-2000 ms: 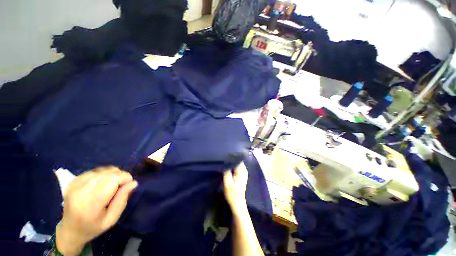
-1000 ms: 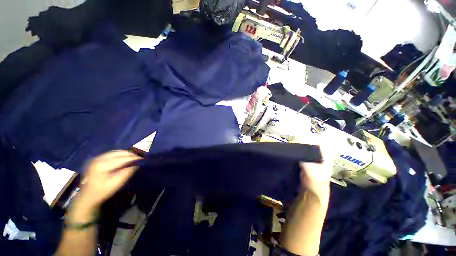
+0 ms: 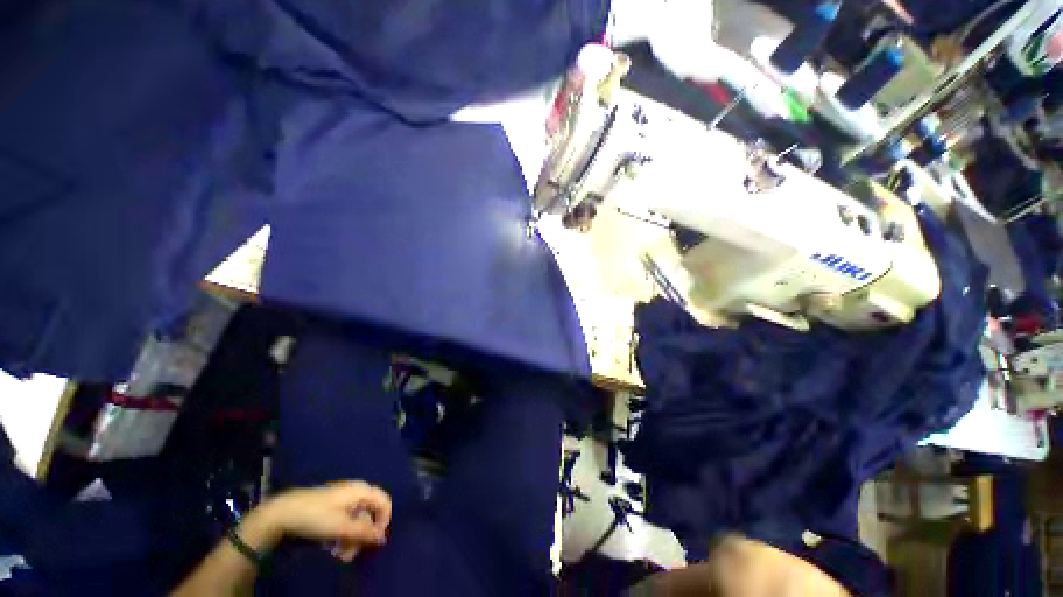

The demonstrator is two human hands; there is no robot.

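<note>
A navy cut panel lies flat over the table's front edge, left of the needle area of the white sewing machine. Its right edge is by the presser foot. More navy cloth hangs below it over the lap. My left hand is at the bottom left, over the lap cloth, fingers curled; whether it pinches cloth is unclear. My right hand is blurred and cut off by the bottom edge, in front of the bulky navy garment that hangs at the machine's right end.
A large navy heap covers the left side, with more navy cloth behind the panel. The worn wooden table edge shows below the machine. Dark-blue thread cones stand behind the machine. Thread scraps litter the area below the table.
The dark piece held stretched between both hands is no longer raised. Both hands have moved down toward the bottom edge. The view has tilted lower and closer to the panel.
</note>
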